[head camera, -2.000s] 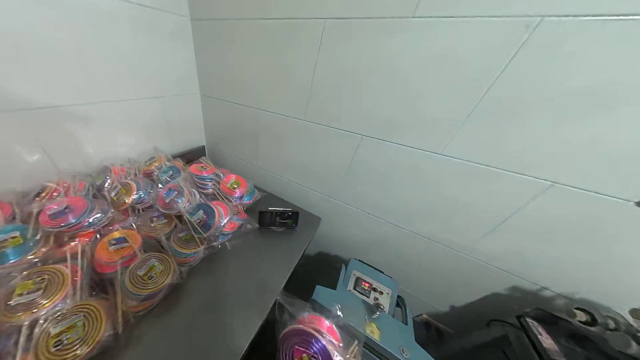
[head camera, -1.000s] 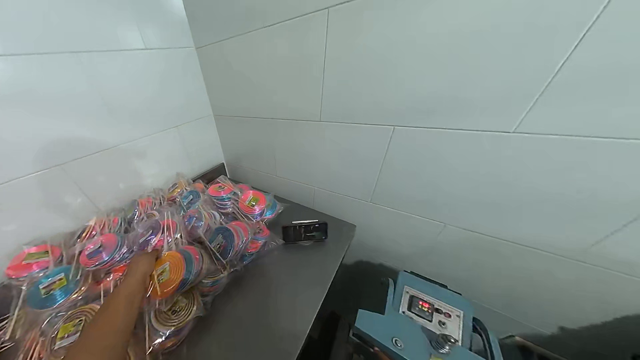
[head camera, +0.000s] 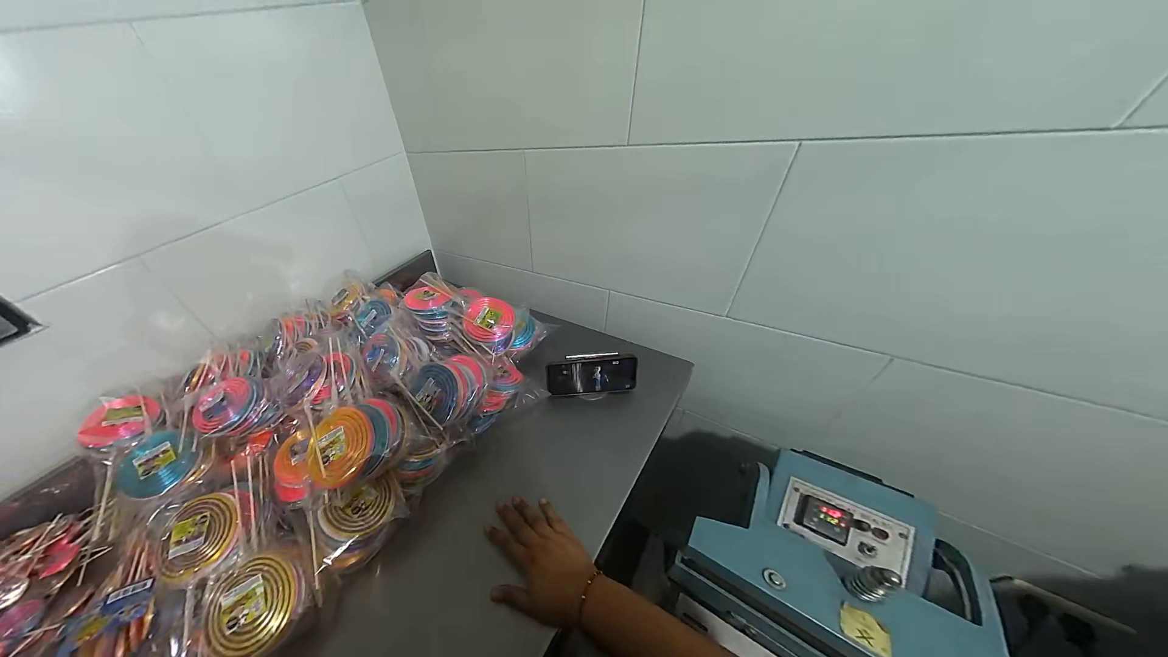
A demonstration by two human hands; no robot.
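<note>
A hand at lower centre, its arm coming in from the lower right, looks like my right hand (head camera: 543, 566). It lies palm down with fingers spread on the dark counter (head camera: 456, 547), holding nothing. To its left is a heap of large spiral lollipops in clear plastic bags, some pink, some blue; nearest it are a gold-and-dark spiral lollipop (head camera: 356, 509) and an orange lollipop (head camera: 339, 447). A smartphone (head camera: 591, 375) leans on its long side behind the hand, its screen lit. My left hand is out of the frame.
Right of the counter edge stands a blue machine (head camera: 821, 557) with a red digital display, a knob and a black handle. Smaller wrapped lollipops (head camera: 46, 584) lie at lower left. Pale tiled walls (head camera: 566, 210) meet behind the counter.
A hand that was over the lollipop heap one second ago is no longer there. A hand now rests on the counter to the right of the heap. The view has shifted.
</note>
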